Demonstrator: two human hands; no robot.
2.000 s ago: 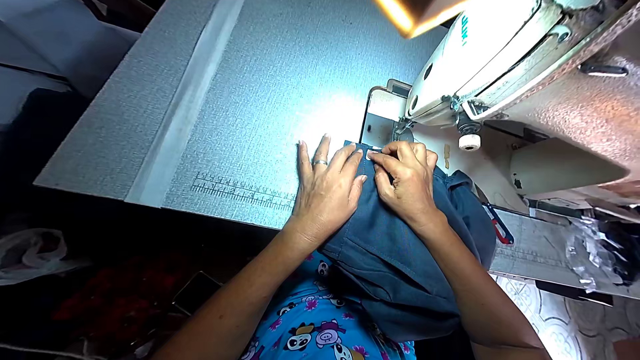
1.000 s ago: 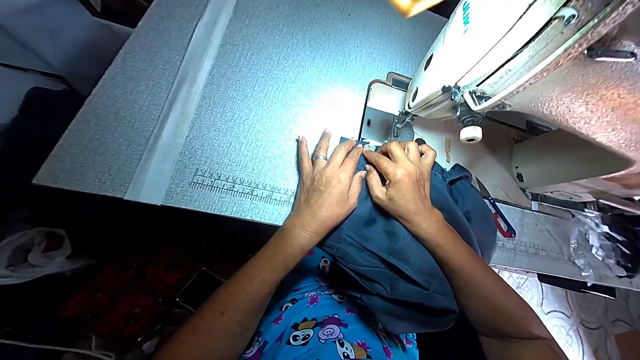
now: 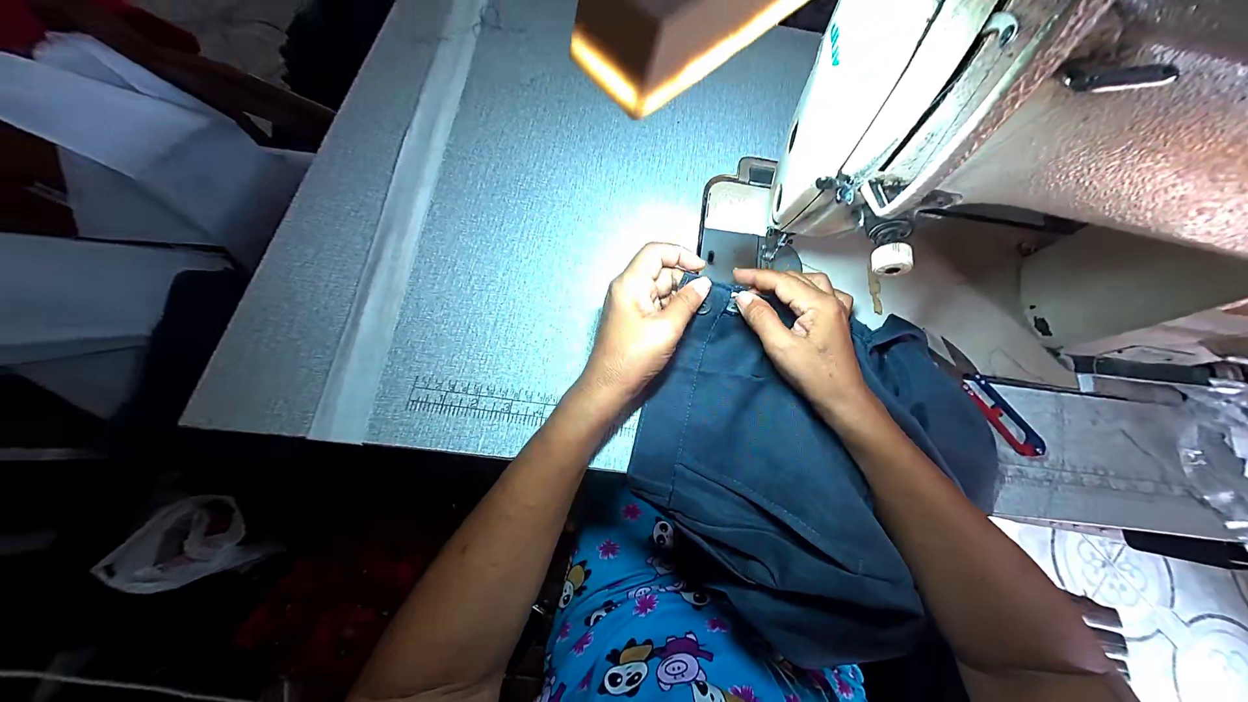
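Observation:
A dark blue-grey cloth garment (image 3: 770,439) with stitched seams lies over the table's front edge and hangs onto the lap. Its upper edge is pinched between the thumb and fingers of my left hand (image 3: 643,317), near a small round button. My right hand (image 3: 804,327) grips the same edge just to the right, by a small fastening. Right behind the fingertips are the presser foot (image 3: 775,244) and metal needle plate (image 3: 729,255) of a sewing machine (image 3: 858,107). The garment's far right part lies bunched beside my right forearm.
Thread snips (image 3: 1009,419) with red and blue handles lie right of the garment. Ruler markings (image 3: 478,402) run along the front of the grey table (image 3: 546,146). A lit lamp (image 3: 639,58) hangs above. Crumpled clear plastic (image 3: 1219,448) is at the far right, a white plastic bag (image 3: 180,546) at lower left.
My left hand was lying spread on the cloth; now it is turned with its thumb and fingers pinching the edge. My right thumb and forefinger have spread along the edge.

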